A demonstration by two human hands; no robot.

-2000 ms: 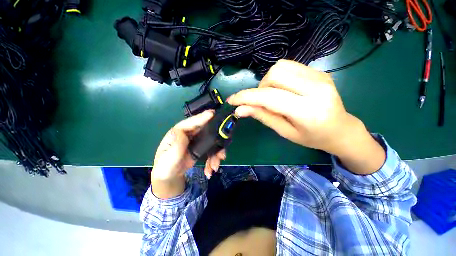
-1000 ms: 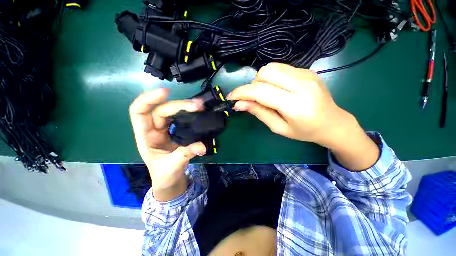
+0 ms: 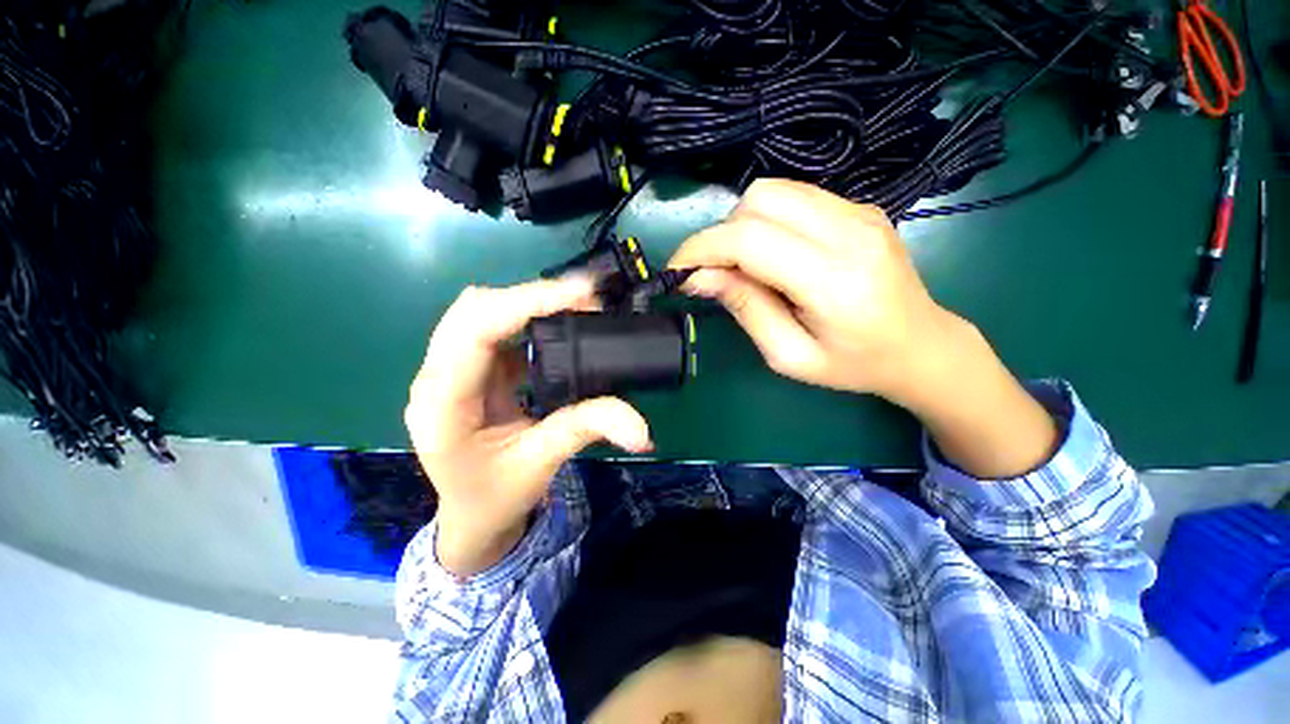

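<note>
A chunky black connector housing (image 3: pixel 618 354) with a yellow ring at its right end lies sideways in my left hand (image 3: pixel 488 410), between the fingers above and the thumb below. My right hand (image 3: pixel 828 290) pinches a thin black cable or its boot (image 3: pixel 671 282) just above the housing's right end. A smaller-looking black housing (image 3: pixel 611 265) with a yellow ring shows behind, partly hidden by my left fingers. Whether the pinched piece joins the held housing or the one behind cannot be told.
More black connector housings (image 3: pixel 488 106) lie at the back centre beside coiled black cables (image 3: pixel 806 113). A cable pile (image 3: pixel 64 241) is at left. Orange-red loop handles (image 3: pixel 1211 60), a red and black pen (image 3: pixel 1218 226) and a black pen (image 3: pixel 1255 283) lie at right. Blue bins (image 3: pixel 1224 587) are below the bench.
The housing in my left hand has turned from mouth facing up towards me to lying sideways, yellow ring to the right. My right fingers have moved slightly and hold the thin black piece.
</note>
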